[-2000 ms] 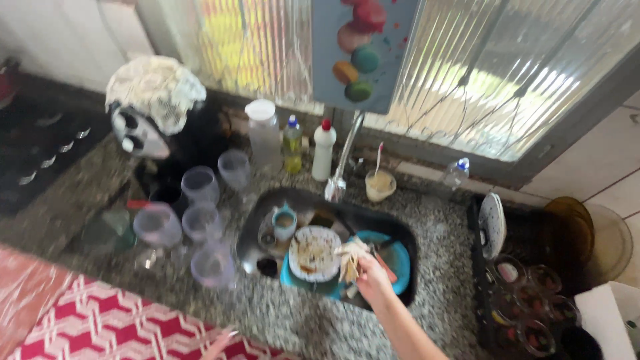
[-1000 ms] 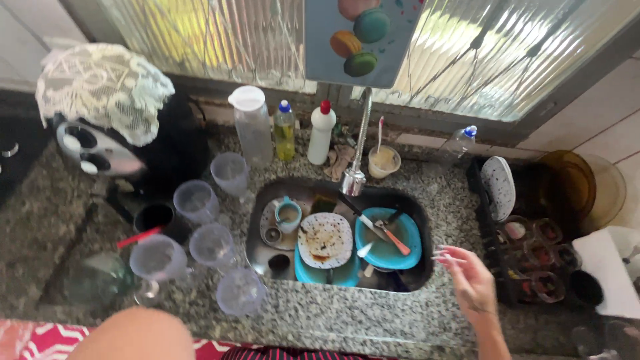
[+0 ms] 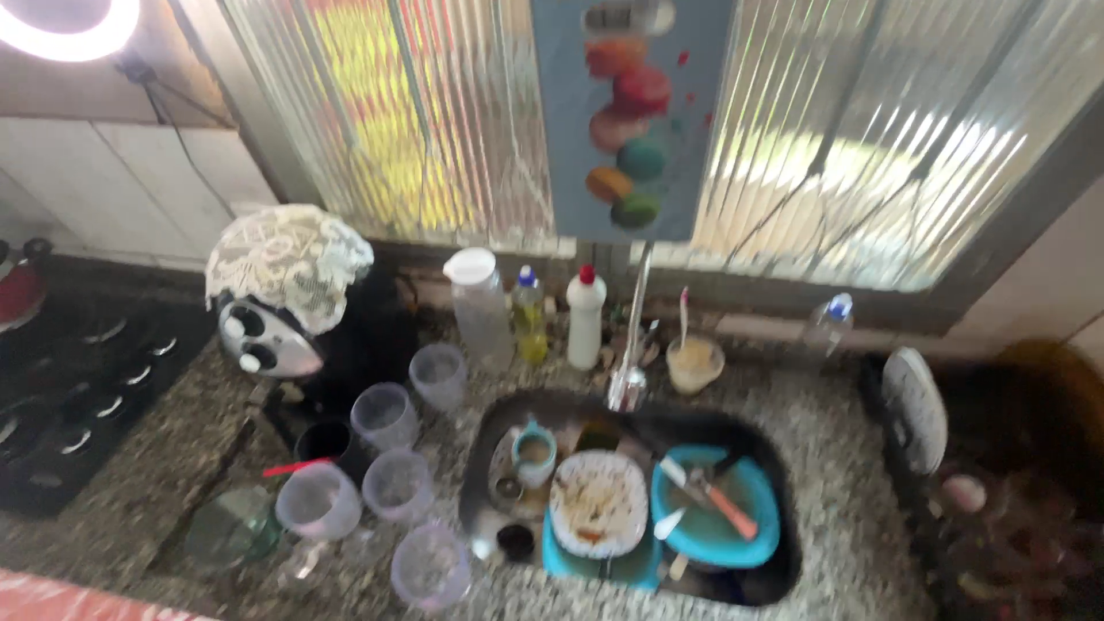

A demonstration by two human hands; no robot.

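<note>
Neither my left hand nor my right hand shows now. The dark sink (image 3: 780, 595) holds a soiled white plate (image 3: 599, 503) on a blue container (image 3: 561, 561). Right of it, a blue bowl (image 3: 759, 535) holds cloudy water, an orange-handled utensil (image 3: 731, 511) and other cutlery. A small blue-rimmed cup (image 3: 534, 455) sits at the sink's left. Several clear plastic cups, one nearest the front (image 3: 431, 567), stand left of the sink. The metal faucet (image 3: 628, 384) rises behind the sink.
Behind the sink stand a lidded pitcher (image 3: 481, 310), a yellow liquid bottle (image 3: 530, 323), a white bottle with red cap (image 3: 586, 323) and a tub (image 3: 693, 366). A lace-covered black appliance (image 3: 371, 319) is left; a dish rack with a plate (image 3: 916, 412) is right.
My right hand, holding a light-coloured scrap over the sink two seconds ago and right of the sink one second ago, has left view. The view has shifted.
</note>
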